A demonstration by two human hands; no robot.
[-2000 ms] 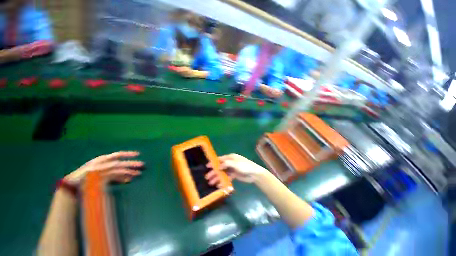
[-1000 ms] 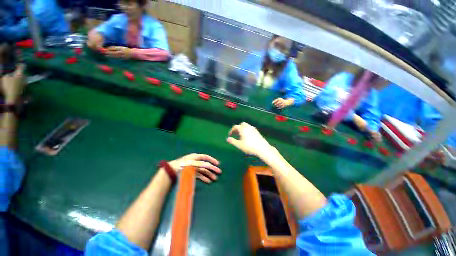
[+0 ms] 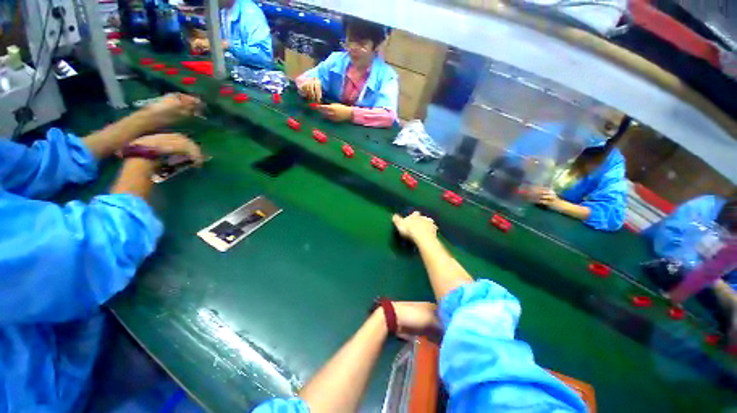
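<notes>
My right hand [image 3: 416, 228] is stretched out over the belt, with a small dark thing [image 3: 402, 235] at its fingers; whether it grips this is unclear. My left hand [image 3: 415, 318] is at the top end of an orange fixture box [image 3: 426, 373]; its fingers are hidden behind my right forearm. The box has a pale-edged opening on its left side, and the picture's lower edge cuts it off. Another orange fixture [image 3: 575, 389] shows partly beyond my right sleeve. A phone mid-frame [image 3: 240, 224] with exposed parts lies loose on the green bench to the left.
A dark phone-sized piece [image 3: 275, 163] lies on the belt. Red pieces [image 3: 410, 180] line the far belt side. At left, a person's hands [image 3: 171, 147] are over another phone part. Persons sit opposite. A shelf [image 3: 517, 48] crosses overhead, and a post [image 3: 216, 40] stands at back.
The view has turned left, bringing the loose mid-frame and the neighbour's arms further in. My right hand has left the fixture for the belt. A dark thing now shows at its fingers.
</notes>
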